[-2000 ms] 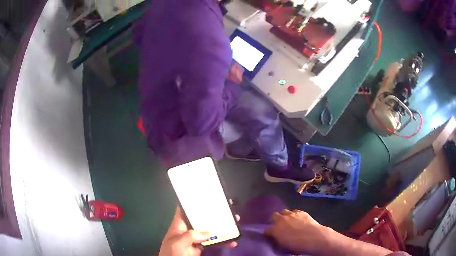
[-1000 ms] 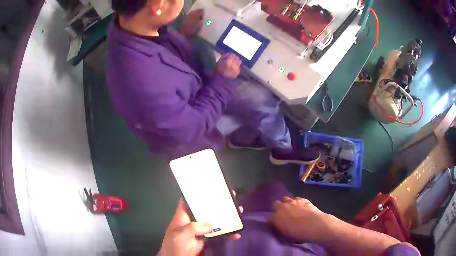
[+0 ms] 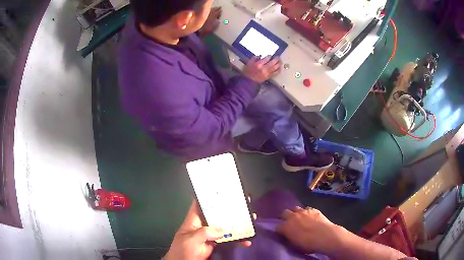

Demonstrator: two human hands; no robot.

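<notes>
A smartphone [image 3: 221, 195] with a mostly white screen is upright in my left hand [image 3: 199, 238]. The thumb lies on the lower part of the screen, beside a small blue mark, and fingertips show at the right edge. My right hand [image 3: 303, 227] holds no visible thing and rests on my purple-clothed leg, its fingers loosely curled and partly hidden.
A person in purple [image 3: 178, 91] sits ahead, one hand at the touch screen [image 3: 258, 42] of the white machine [image 3: 310, 96]. An emergency stop button [image 3: 307, 82], blue tool bin [image 3: 367, 175], fire extinguisher [image 3: 112, 199] and pale compressor [image 3: 399, 114] also show.
The other person has leaned back from over the machine, uncovering the touch screen, and the hand there has moved onto its lower edge. The phone stays in my left hand; faint marks now show on its page.
</notes>
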